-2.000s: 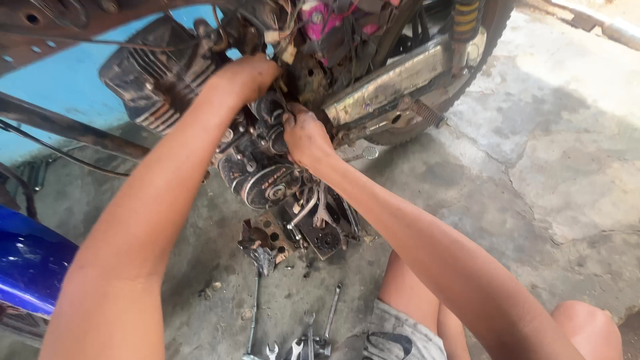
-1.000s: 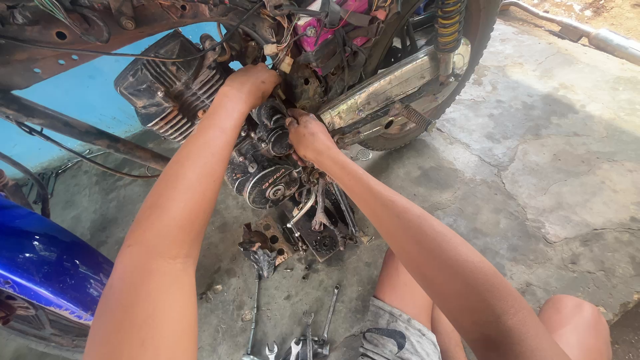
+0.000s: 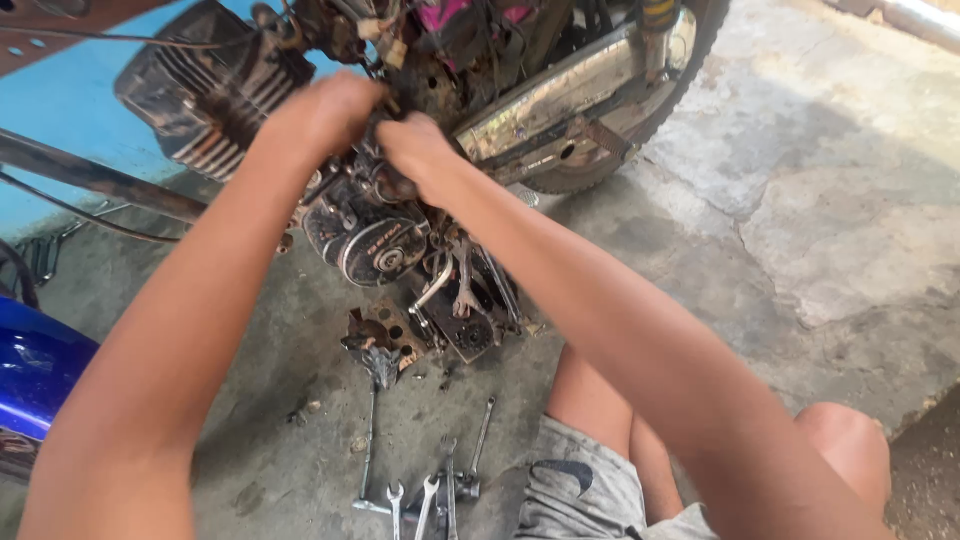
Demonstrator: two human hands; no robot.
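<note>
Both hands work close together at the upper rear of a motorcycle engine. My left hand (image 3: 337, 109) reaches in beside the finned cylinder (image 3: 225, 90), its fingertips hidden among cables and parts. Just right of it, my right hand (image 3: 412, 150) has bent fingers against a dark part above the round engine side cover (image 3: 386, 251); whether it grips that part is unclear. Wiring with pale connectors (image 3: 394, 52) hangs right above the hands. Below the cover are a kickstand (image 3: 466, 285) and a silver pedal lever (image 3: 435, 289).
Wrenches (image 3: 426, 502) and a long-handled tool (image 3: 369, 442) lie on the concrete floor (image 3: 300, 360). Greasy metal parts (image 3: 371, 337) sit under the engine. The chrome swingarm area (image 3: 555, 90) and rear tire (image 3: 697, 75) extend right. A blue fender (image 3: 37, 367) stands at left.
The hands stay at the same part of the engine, with small shifts in their pose. The view has shifted somewhat.
</note>
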